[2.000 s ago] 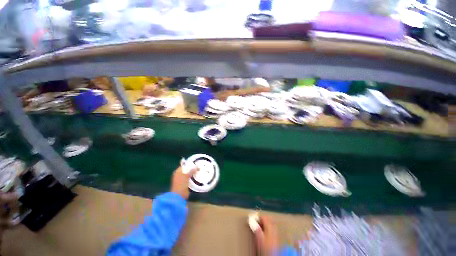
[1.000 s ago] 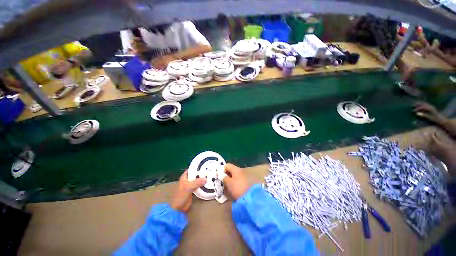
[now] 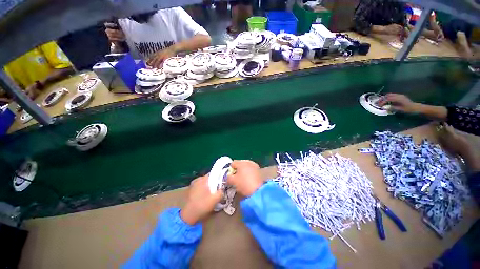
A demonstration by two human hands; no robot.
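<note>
A round white housing (image 3: 220, 171) is held tilted, nearly edge-on, above the front bench, with a small tab low on it. My left hand (image 3: 201, 199) grips its left and lower side. My right hand (image 3: 245, 177) is at its upper right side, fingers closed on something small and pale at the face; the fingers hide most of it. A heap of thin white strips (image 3: 329, 192) lies to the right of my right sleeve.
Blue-handled pliers (image 3: 388, 218) lie between the white heap and a blue-grey strip heap (image 3: 421, 176). The green belt (image 3: 252, 123) carries spaced discs. Another person's hand (image 3: 397, 103) touches a disc at right. A black box (image 3: 11, 244) stands at left. Stacked housings (image 3: 202, 63) are opposite.
The housing has turned from face-up to nearly edge-on in my hands. My right hand has moved slightly up over it. Another person's hand has reached onto the disc at the right of the belt.
</note>
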